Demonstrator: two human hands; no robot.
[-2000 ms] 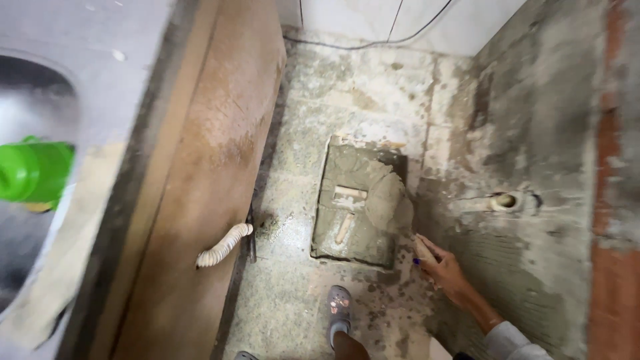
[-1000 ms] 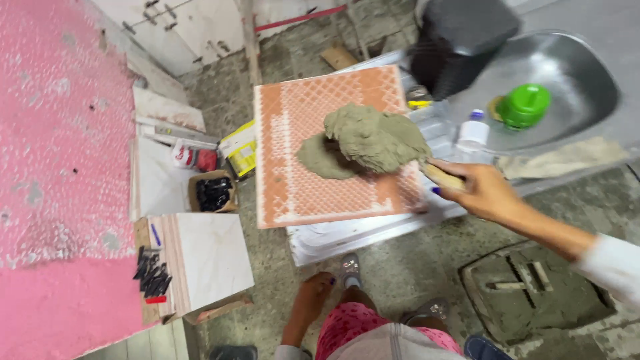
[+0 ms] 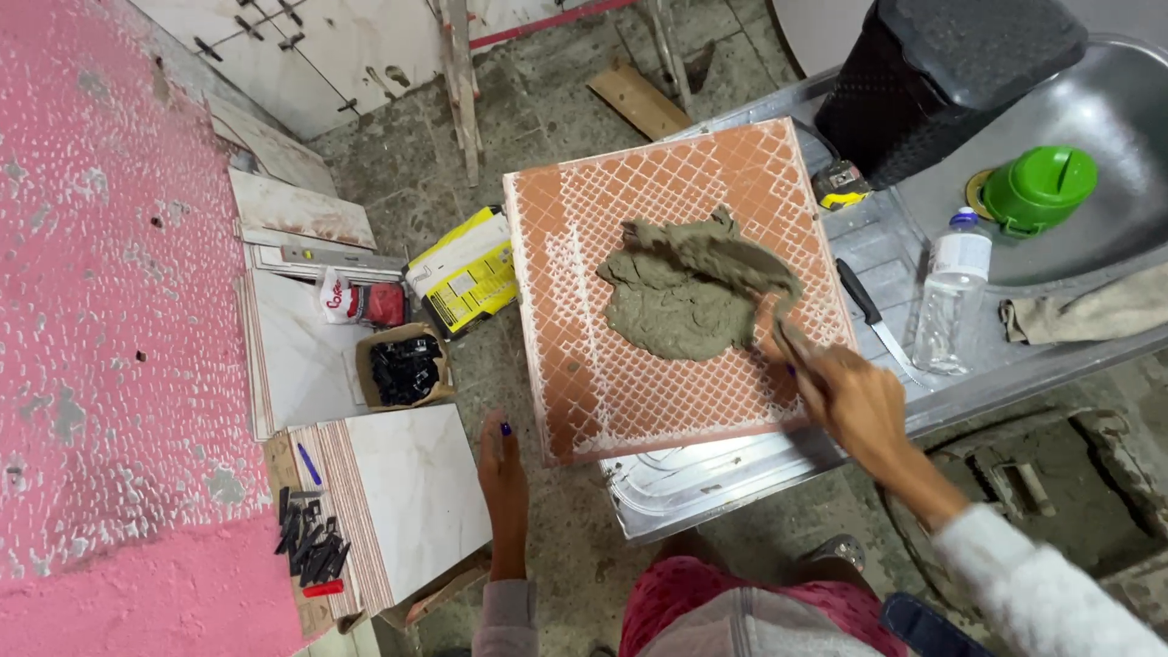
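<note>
A square ceramic tile (image 3: 584, 365), its ribbed orange back facing up, rests on the ridged drainboard of a steel sink. Grey mortar (image 3: 671, 315) lies in a heap on the tile's middle. My right hand (image 3: 853, 401) grips the handle of a trowel (image 3: 787, 333) at the heap's right side; its blade is hidden by mortar. Beside the tile's lower left corner is my left hand (image 3: 504, 470), holding nothing that I can see, its fingers partly hidden from view.
On the steel sink (image 3: 995, 383) are a knife (image 3: 881, 319), a plastic bottle (image 3: 954, 292), a tape measure (image 3: 841, 185), a green jug (image 3: 1040, 192) and a black bin (image 3: 940, 82). Stacked tiles (image 3: 420, 493), a box of black clips (image 3: 401, 370) and a mortar tray (image 3: 1049, 493) stand around.
The view has swung from the floor tray to the tile on the sink. Since one second ago, the trowel's mortar has been spread lower against the heap, and my left hand has come up beside the tile.
</note>
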